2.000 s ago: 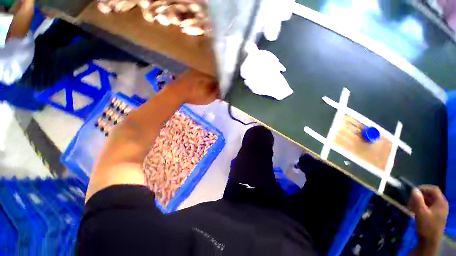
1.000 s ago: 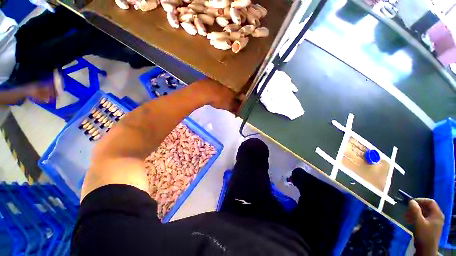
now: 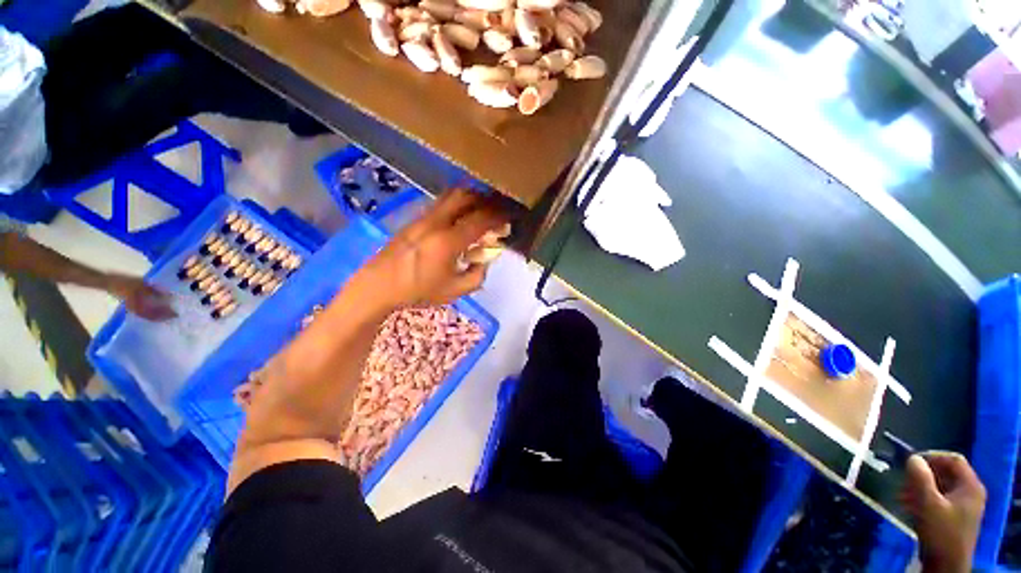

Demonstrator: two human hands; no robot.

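Observation:
My left hand is just below the corner of the brown board, with its fingers closed on pale beige parts. My right hand is at the bench's right front edge and holds a thin dark tool in its fingertips. Loose beige parts are heaped on the brown board. More beige parts fill a blue crate beneath my left arm. A blue round cap sits on the tan work pad framed by white tape.
Joined beige-and-dark parts stand in rows in a lined crate at left. Another person's hand is over it. A white glove or cloth lies on the green bench. A blue stool and stacked blue crates are at left.
My left hand has come out from the board's corner and now shows beige parts in its fingers. The other person's hand has moved to the lined crate. My right hand is nearly unchanged.

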